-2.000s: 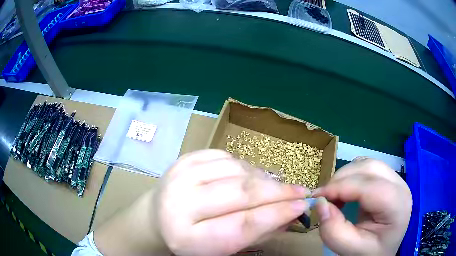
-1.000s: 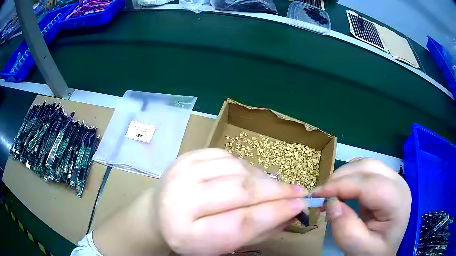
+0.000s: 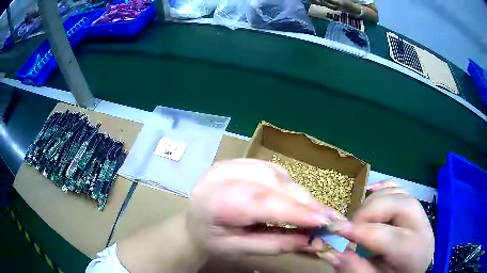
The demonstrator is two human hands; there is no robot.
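Observation:
My left hand (image 3: 251,210) reaches in from the lower left, its fingertips closed on a small dark piece (image 3: 317,233), mostly hidden by the fingers. My right hand (image 3: 394,226) meets it from the right, and its fingertips pinch a small pale-blue strip (image 3: 335,241) at the dark piece. Both hands are slightly blurred, in front of the near side of an open carton (image 3: 305,139). Many small brass-coloured parts (image 3: 315,178) lie loose in the carton.
A board stack (image 3: 77,154) lies on cardboard (image 3: 59,205) at left. A labelled plastic bag (image 3: 173,149) lies between stack and carton. A blue bin (image 3: 464,197) with boards stands at right. Another person's hand (image 3: 347,6) shows across the green surface (image 3: 213,69).
The view has shifted, so the bench things sit lower and further right. The pale-blue strip is now tilted and shows more of its face. Another person's hand has appeared at the top.

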